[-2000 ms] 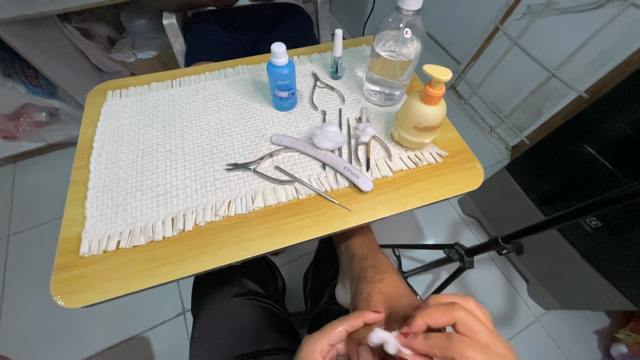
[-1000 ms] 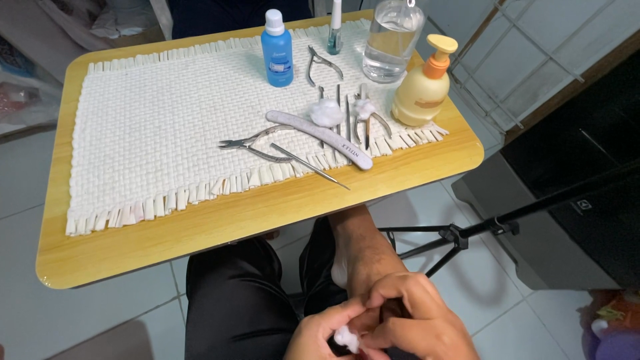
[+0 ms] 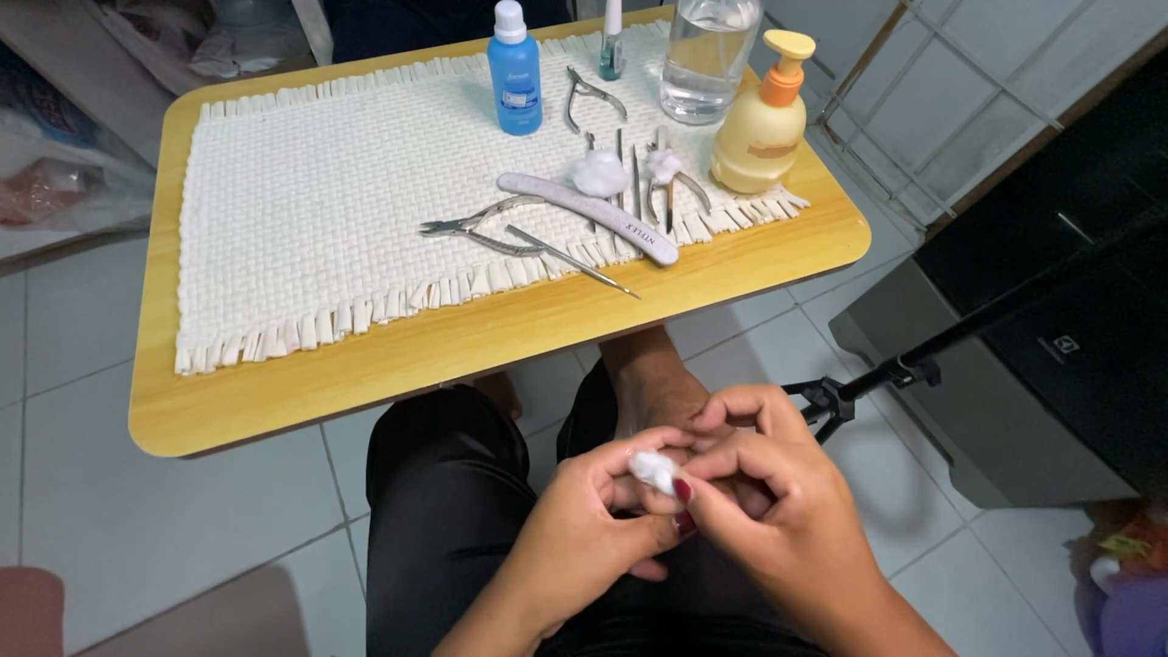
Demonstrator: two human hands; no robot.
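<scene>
Above my lap, my right hand (image 3: 776, 493) pinches a small white cotton piece (image 3: 654, 470) between thumb and forefinger. My left hand (image 3: 607, 520) is around the toes of a bare foot (image 3: 662, 401), with its fingers close beside the cotton; the hands partly hide the toes. On the woven white mat (image 3: 347, 201) lie a nail file (image 3: 589, 214), a cuticle nipper (image 3: 479, 226), a thin metal tool (image 3: 573, 262), another nipper (image 3: 589, 96) and two cotton balls, one (image 3: 599, 173) beside the file and one (image 3: 663, 165) on a third nipper (image 3: 680, 189).
A blue bottle (image 3: 516, 78), a small teal-tinted bottle (image 3: 611, 46), a clear bottle (image 3: 703, 68) and a yellow pump bottle (image 3: 762, 123) stand on the yellow wooden table (image 3: 438, 351). To the right are a black tripod (image 3: 876, 374) and a grey-and-black box-shaped object (image 3: 949, 420).
Both hands stay together around the toes and cotton. The fingers of my right hand have spread a little since a second ago, and more of the cotton shows.
</scene>
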